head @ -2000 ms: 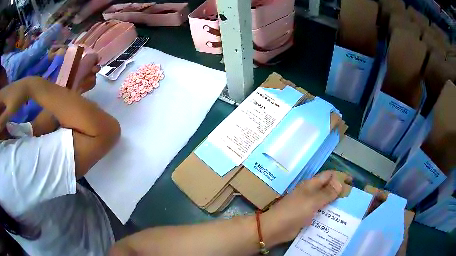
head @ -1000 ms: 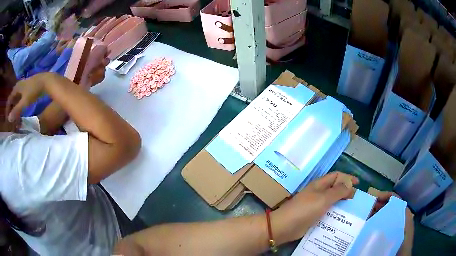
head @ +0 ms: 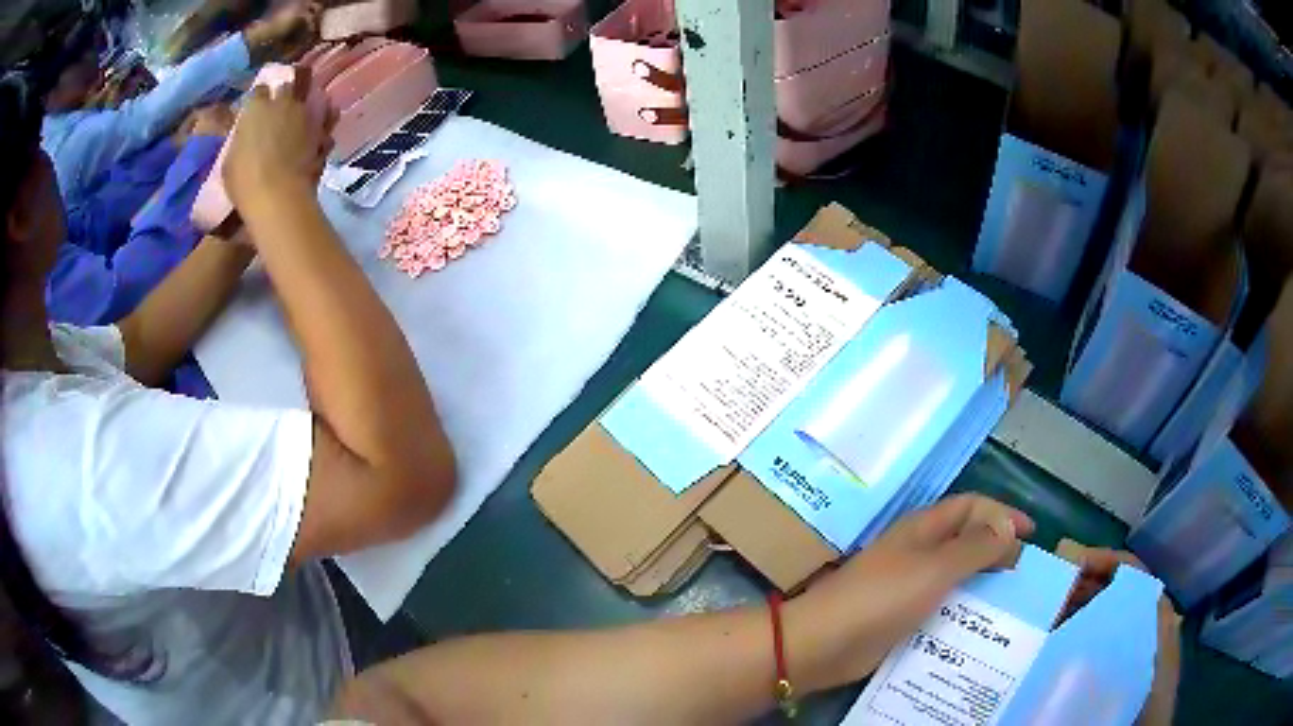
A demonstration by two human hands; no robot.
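A light blue and white carton [head: 978,655] is held at the lower right, cut off by the bottom edge. My left hand [head: 943,546] reaches in from the bottom left, a red string on its wrist, and grips the carton's upper left edge. My right hand [head: 1166,655] is mostly hidden behind the carton; its fingers show at the top and along the right side, holding it. A stack of flat cartons [head: 886,404] with brown flaps lies on the green bench, above my left forearm.
Erected cartons [head: 1142,355] stand in rows at the right. A pale metal post [head: 730,156] rises behind the stack. Left are a white sheet [head: 532,270], a pile of small pink parts [head: 447,216] and a neighbour in a white sleeve. Pink housings [head: 830,71] stand behind.
The view has shifted slightly left. Fingers of my right hand now show behind the carton, unlike two seconds ago. The neighbour's bent arm has lifted to the pink housing.
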